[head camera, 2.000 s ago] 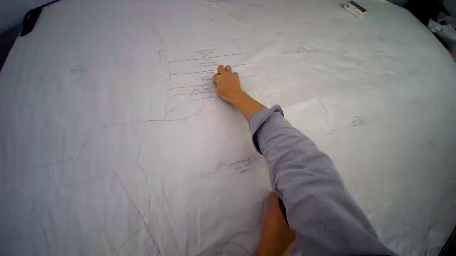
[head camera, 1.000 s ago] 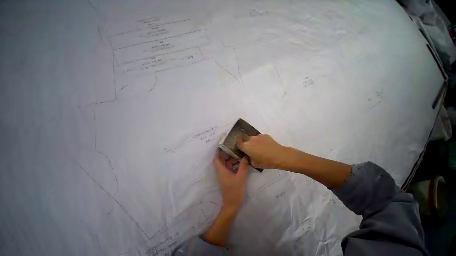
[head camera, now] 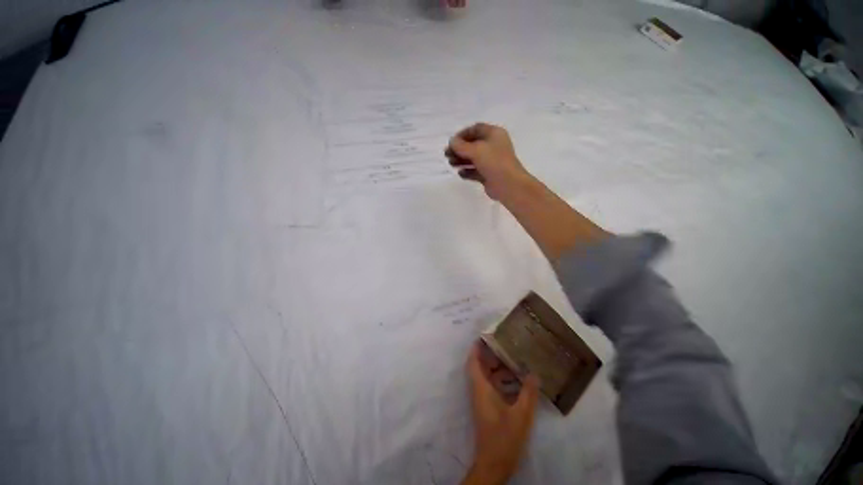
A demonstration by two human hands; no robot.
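White marker paper (head camera: pixel 170 284) with thin pattern lines and handwriting covers the table. My left hand (head camera: pixel 503 409) holds the open brown pin box (head camera: pixel 544 350) by its near left edge, tilted above the paper at lower centre. The box's inside shows brown with a few glints. My right hand (head camera: pixel 484 159) is above the paper beside the lined handwriting, thumb and fingers brought together. Whether a pin is between the fingertips is too small and blurred to tell.
A small pale box (head camera: pixel 661 34) lies on the far right of the paper. A black-ended item (head camera: pixel 64 38) is at the far left corner. Part of another person's hand (head camera: pixel 454 4) shows at the top edge. Crumpled pale material (head camera: pixel 833 78) is beyond the right edge.
My right hand has left the pin box and moved forward over the paper. My left hand still holds the box, now lower and further right in view. The view has shifted towards the far side.
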